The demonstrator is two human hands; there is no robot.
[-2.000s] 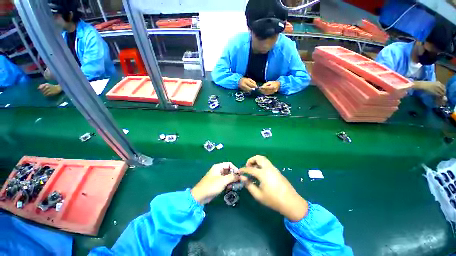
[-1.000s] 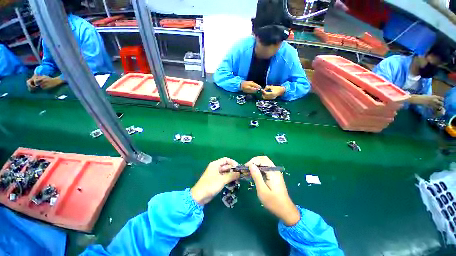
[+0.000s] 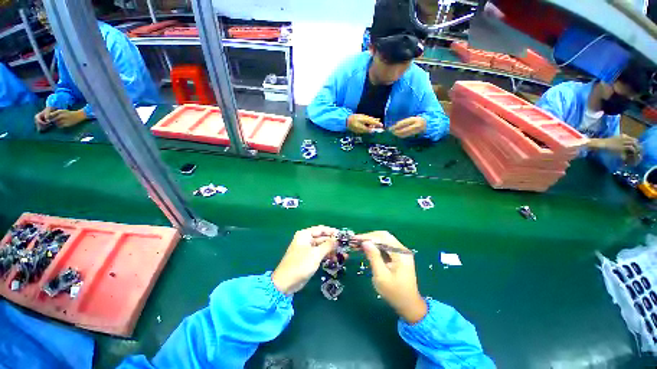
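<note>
My left hand (image 3: 308, 255) holds a small silver-black electronic module (image 3: 345, 237) in its fingertips, in front of me above the green bench. My right hand (image 3: 390, 272) holds dark tweezers (image 3: 392, 249), whose tip end is at the module; the exact contact is too small to tell. Another module (image 3: 332, 289) lies on the bench just below my hands, and one more (image 3: 332, 267) lies between it and my left fingers, partly hidden. Tiny pale scraps lie near my right hand.
A salmon-pink tray (image 3: 137, 272) with heaped modules stands at left. Metal post (image 3: 126, 137) rises beside it. The green belt (image 3: 346, 189) carries spaced modules. White card (image 3: 450, 259) and clear tray (image 3: 634, 288) lie right. Across are workers, an empty tray (image 3: 263, 132) and stacked trays (image 3: 504, 144).
The tweezers have appeared in my right hand since the oldest frame. The module in my left fingers now shows more clearly than one second ago. Belt modules have moved right.
</note>
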